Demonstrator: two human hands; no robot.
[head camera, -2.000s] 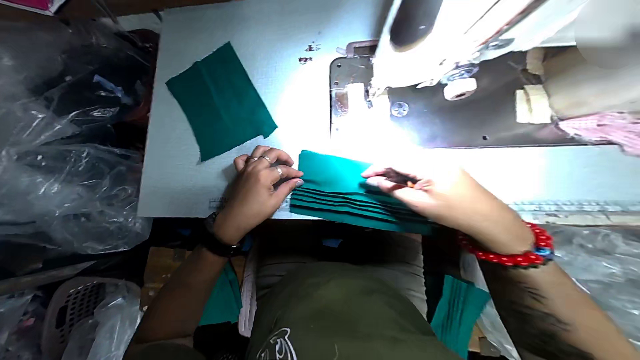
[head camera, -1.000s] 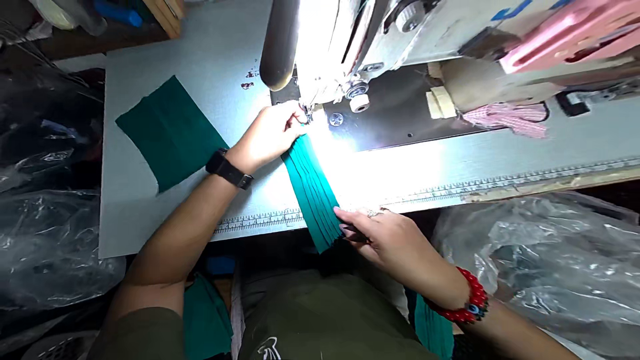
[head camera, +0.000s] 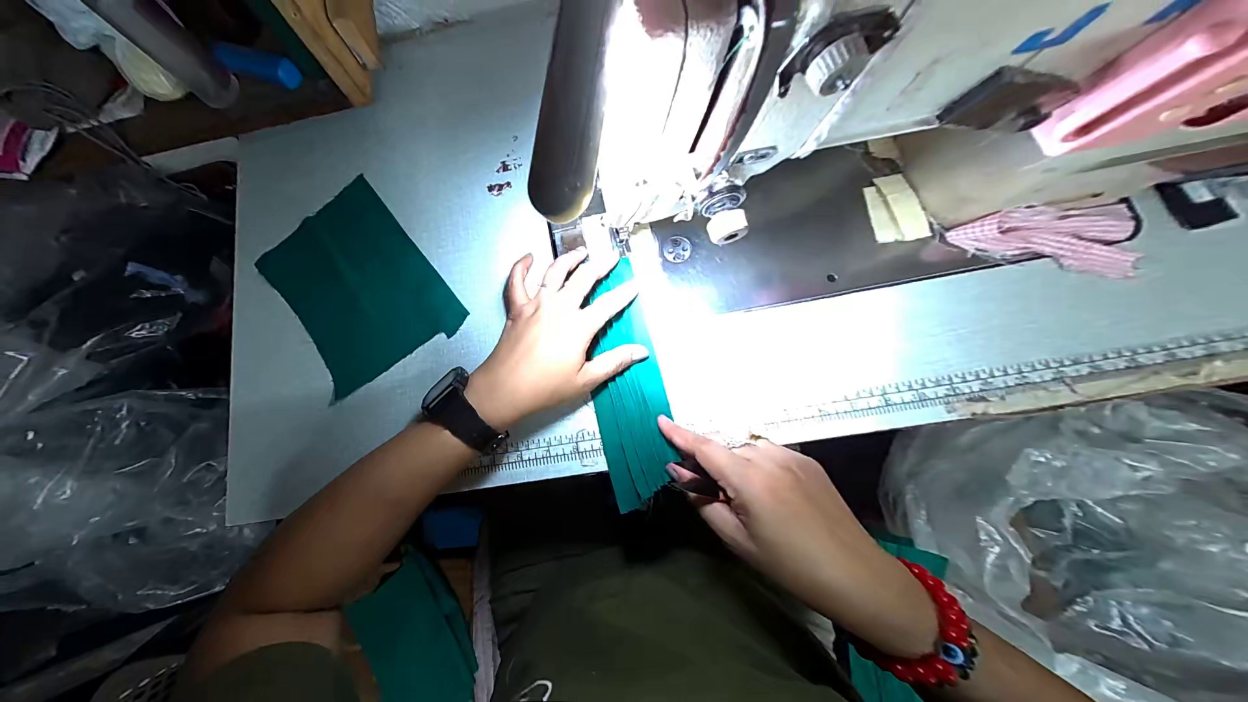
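Note:
A green pleated fabric strip (head camera: 632, 419) runs from the sewing machine's presser foot (head camera: 621, 237) down over the table's front edge. Spread flat, my left hand (head camera: 551, 341) presses on its upper part, fingertips close to the foot; a black watch is on that wrist. My right hand (head camera: 756, 487) touches the strip's right side near its lower end and has a small dark tool, its kind unclear, tucked under the fingers. Strong lamp glare washes out the needle area. A flat green fabric piece (head camera: 363, 288) lies to the left of my left hand.
A printed ruler tape (head camera: 858, 402) follows the table's front edge. Pink checked cloth (head camera: 1048, 237) lies beneath the machine arm. Clear plastic bags (head camera: 1102, 526) sit at right, others (head camera: 117, 487) at left. More green fabric (head camera: 414, 629) is by my lap. A wooden frame (head camera: 336, 44) stands at the back left.
The pleated strip, lying crosswise before me at first, now points into the machine under the presser foot. My left hand has gone from gripping near the foot to lying spread on the strip.

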